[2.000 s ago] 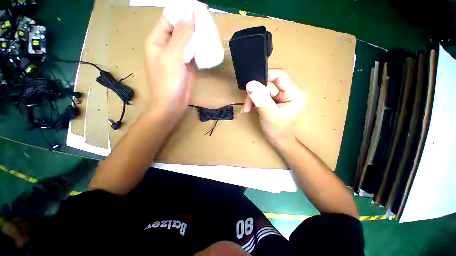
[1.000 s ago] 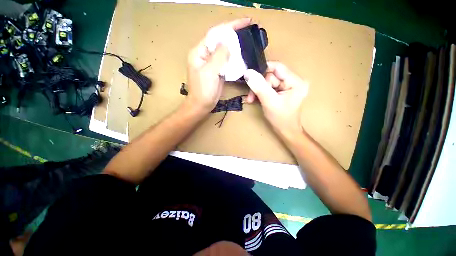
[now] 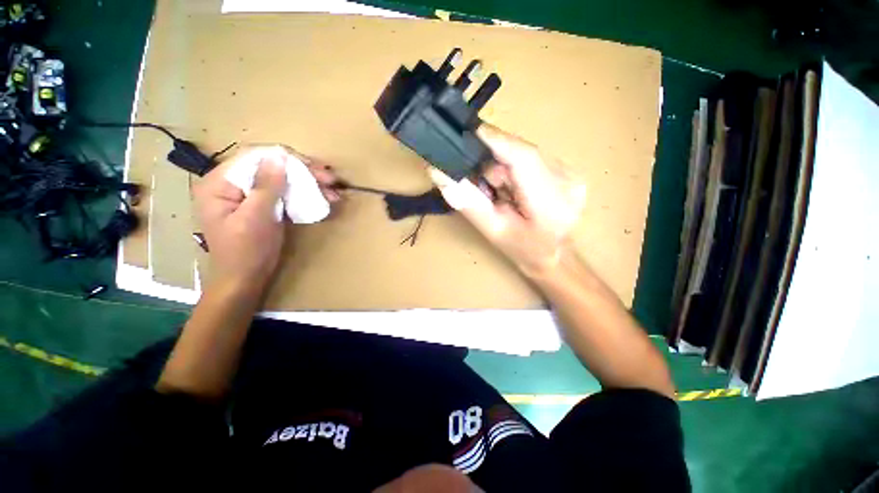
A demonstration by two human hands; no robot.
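My right hand (image 3: 520, 197) holds a closed black adapter (image 3: 429, 116) above the cardboard, tilted, with its plug pins (image 3: 470, 77) pointing up and away. My left hand (image 3: 253, 217) grips a crumpled white cloth piece (image 3: 301, 193) to the left of the adapter. A thin black cord with a tied bundle (image 3: 412, 204) runs between my two hands, just over or on the cardboard. Its left end is by the fingers of my left hand; the tip is hidden.
A tan cardboard sheet (image 3: 540, 260) lies over white sheets. A second cord bundle (image 3: 188, 156) is partly behind my left hand. A board-and-cord pile (image 3: 72, 207) is at the left edge. Upright-looking stacked boards (image 3: 742, 221) stand at the right.
My left hand has moved left and down with the white cloth, away from the adapter. My right hand has turned the adapter so its pins show.
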